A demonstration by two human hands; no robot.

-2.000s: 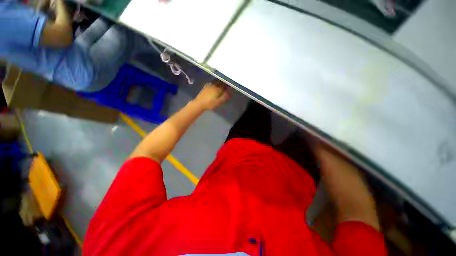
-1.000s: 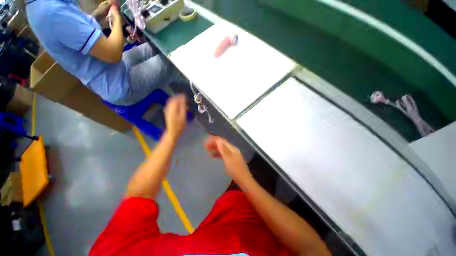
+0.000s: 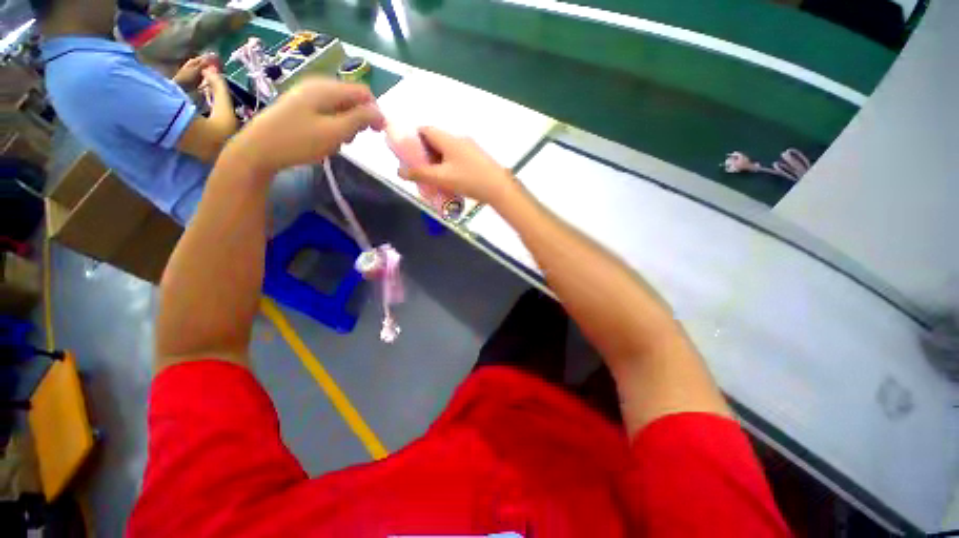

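Observation:
A pink hair dryer body (image 3: pixel 412 152) is held above the edge of the white bench strip, its dark-ringed round end (image 3: pixel 452 207) pointing down toward me. My right hand (image 3: pixel 454 166) grips its handle. My left hand (image 3: pixel 310 121) is at the other end, fingertips pinched at the handle's tip where the cord comes out. The pale pink power cord (image 3: pixel 345 202) hangs below my left hand, with a bundled part (image 3: pixel 383 271) and the plug (image 3: pixel 389 332) at its free end, over the floor.
A person in a blue shirt (image 3: pixel 116 95) sits at the left beside a cardboard box (image 3: pixel 116 226). A blue stool (image 3: pixel 307 275) stands below the bench (image 3: pixel 652 278). Another pink corded appliance (image 3: pixel 773 163) lies on the green belt (image 3: pixel 631 100). A tape roll (image 3: pixel 353 69) is beyond my left hand.
Both hands have moved up and forward to the bench edge and now hold the pink body, which lay on the white surface before. Its cord has swung out with it.

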